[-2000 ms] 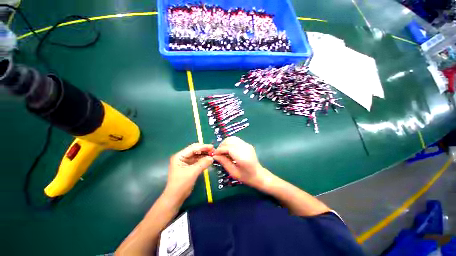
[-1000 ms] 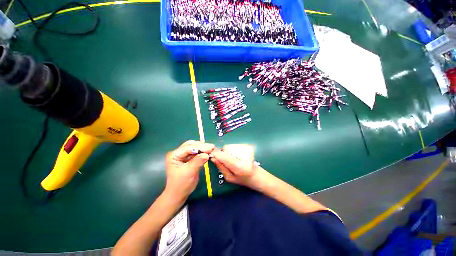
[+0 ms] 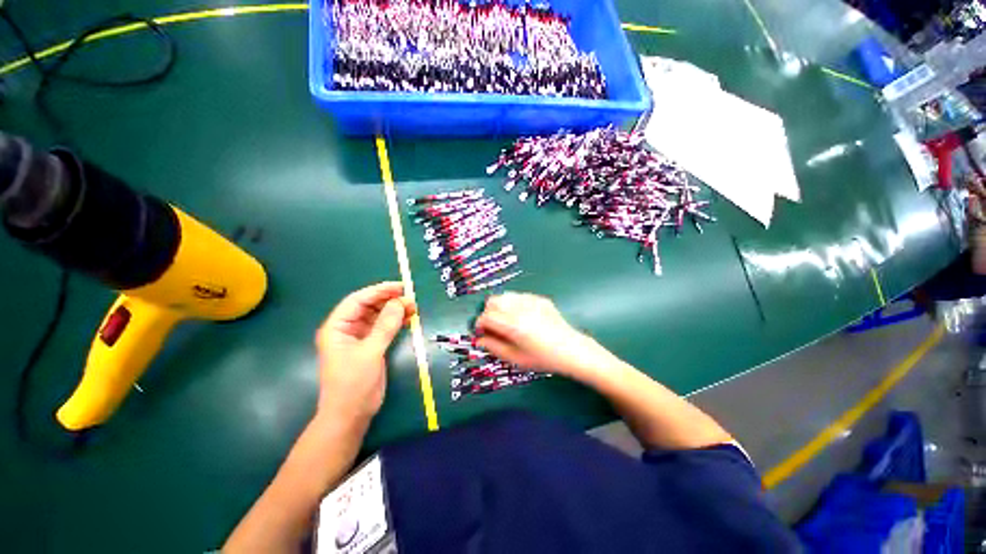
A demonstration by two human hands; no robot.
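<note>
A small near pile of wire leads [image 3: 492, 374] lies by the wearer's body, right of the yellow line. My right hand [image 3: 528, 330] is over the back of this pile with its fingers bent down; whether it grips a lead is hidden. My left hand [image 3: 365, 333] is beside the yellow line, thumb and forefinger close together; I cannot tell if something tiny is between them. A ladder-like row of leads [image 3: 465, 240] lies beyond the hands. A large loose pile of leads [image 3: 605, 184] lies to its right.
A blue bin [image 3: 487, 113] full of leads stands behind the row. White paper sheets [image 3: 724, 141] lie right of it. A yellow heat gun [image 3: 211, 268] lies at the left, its black cord [image 3: 108, 80] looped behind. Part of another person [image 3: 976, 222] shows at the right edge.
The hands were together at a small lead and are now apart. The right hand has moved right over the near pile. The row has one more lead at its near end. The view has shifted.
</note>
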